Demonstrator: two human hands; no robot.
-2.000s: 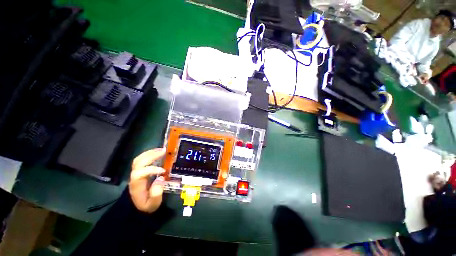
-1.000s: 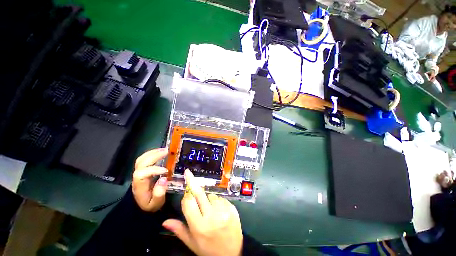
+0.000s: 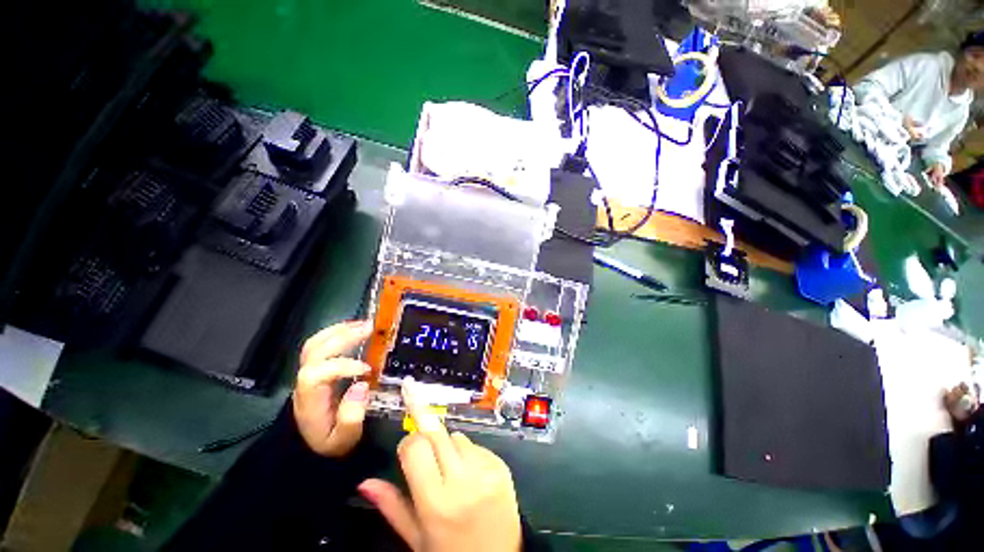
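A lit thermostat unit [image 3: 440,345] shows pale digits and lies in the orange nest [image 3: 502,347] of the clear acrylic test jig [image 3: 570,356]. The jig's clear lid [image 3: 464,229] is raised at the back. My left hand [image 3: 332,388] holds the jig's left edge. My right hand [image 3: 459,485] holds nothing. Its index fingertip is at the panel's lower edge, left of the middle. The hand partly covers the yellow piece [image 3: 423,416] at the jig's front. The red power switch [image 3: 537,412] is lit.
Black foam trays [image 3: 216,313] with dark units stand at left. A flat black foam sheet [image 3: 801,399] lies at right. A marker pen [image 3: 629,270] and thin dark sticks lie behind the jig's right side. Cables loop behind, near a blue tape holder [image 3: 686,81]. A person [image 3: 928,102] sits at far right.
My right hand has come in from the lower edge to the panel. Since one second ago its fingertip has shifted slightly down. My left hand stays on the jig. The view has shifted slightly.
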